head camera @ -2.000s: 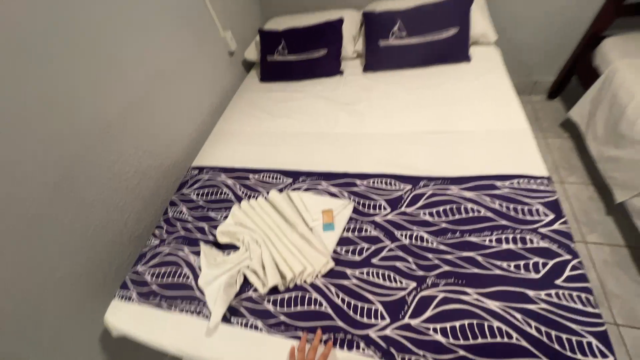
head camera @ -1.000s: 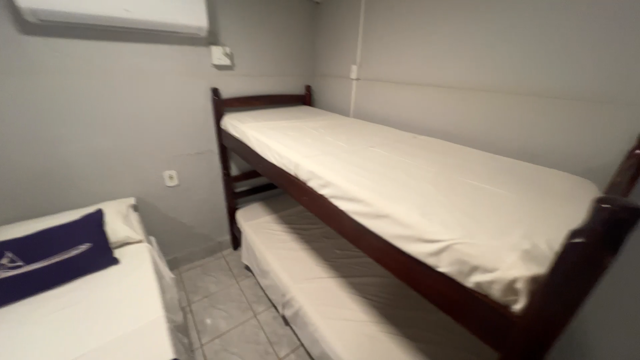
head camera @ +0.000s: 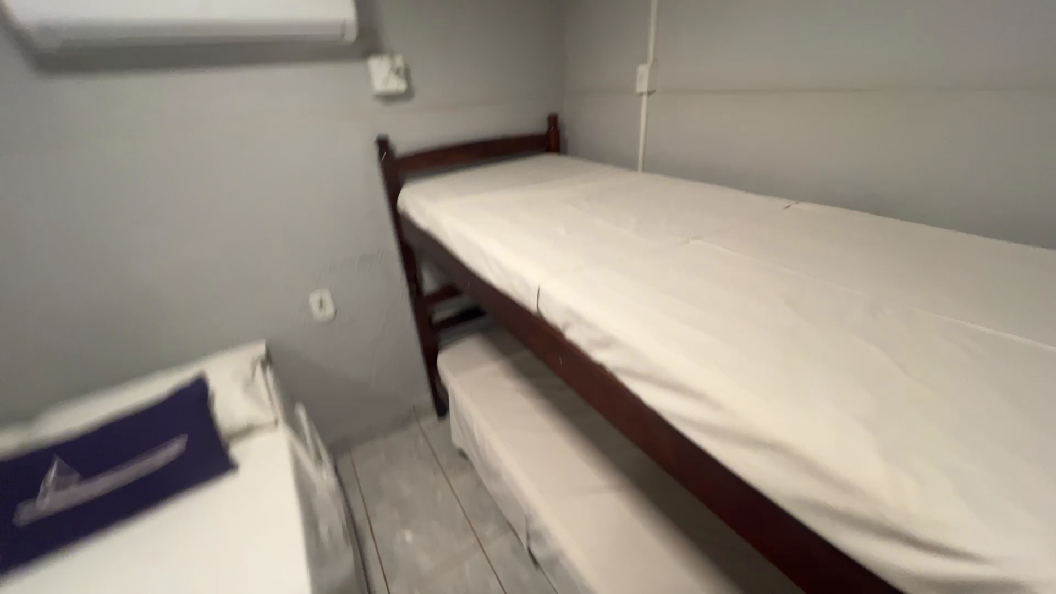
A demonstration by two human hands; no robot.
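Note:
Neither my left hand nor my right hand shows in the head view. A dark wooden bunk bed frame (head camera: 610, 396) runs from the back wall to the lower right. Its upper mattress (head camera: 701, 280) wears a white sheet with a few wrinkles. Below it lies a lower mattress (head camera: 528, 445), also under a pale sheet. At the lower left is part of a bed with a white sheet (head camera: 214, 528). A dark purple pillow (head camera: 115, 478) printed with a pale boat leans on a white pillow (head camera: 243, 388) there.
A tiled floor strip (head camera: 412, 503) separates the two beds. On the back wall are a white air conditioner (head camera: 190, 21), a white box (head camera: 388, 74) and a wall outlet (head camera: 322, 304). A thin conduit with a switch (head camera: 643, 78) runs down the right wall.
The view has swung right from the double bed to the bunk bed. The fingers at the bottom edge two seconds ago are out of view, as is the folded white towel.

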